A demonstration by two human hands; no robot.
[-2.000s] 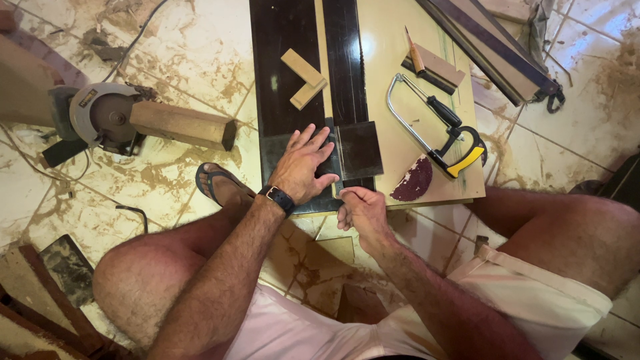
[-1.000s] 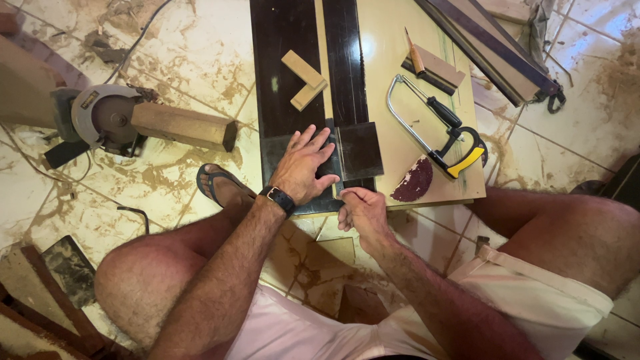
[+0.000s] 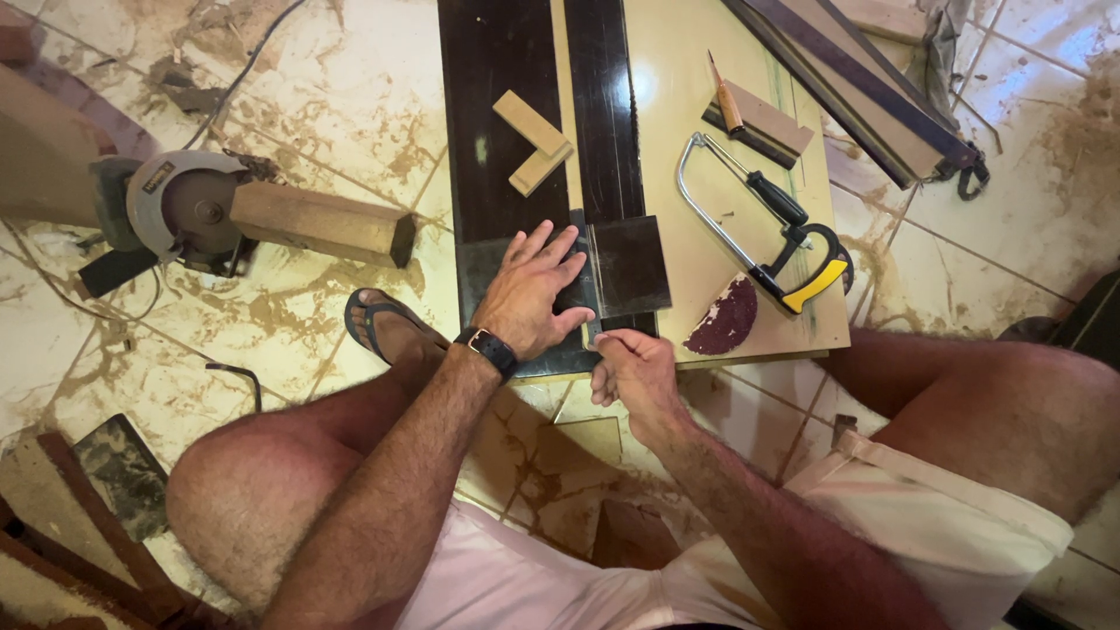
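Observation:
My left hand (image 3: 531, 293) lies palm down, fingers apart, pressing on a dark metal straightedge (image 3: 578, 229) and the dark boards under it. Close by, my right hand (image 3: 638, 372) pinches at the near end of the straightedge with thumb and forefinger; whether it grips the strip or a small thing is hidden. A dark rectangular panel piece (image 3: 632, 265) lies just right of the straightedge. Above my left hand, a light L-shaped wooden piece (image 3: 538, 144) rests across the long dark board (image 3: 490, 52) and a narrow pale strip (image 3: 564, 105).
On the cream board (image 3: 674, 96) lie a yellow-handled coping saw or small hacksaw (image 3: 728, 210), a black-handled screwdriver (image 3: 777, 197), a pointed wooden-handled tool (image 3: 729, 108) on a wood block (image 3: 774, 131), and a maroon half-round piece (image 3: 723, 317). A circular saw (image 3: 197, 206) and wooden block (image 3: 319, 220) stand left on the dusty tiles.

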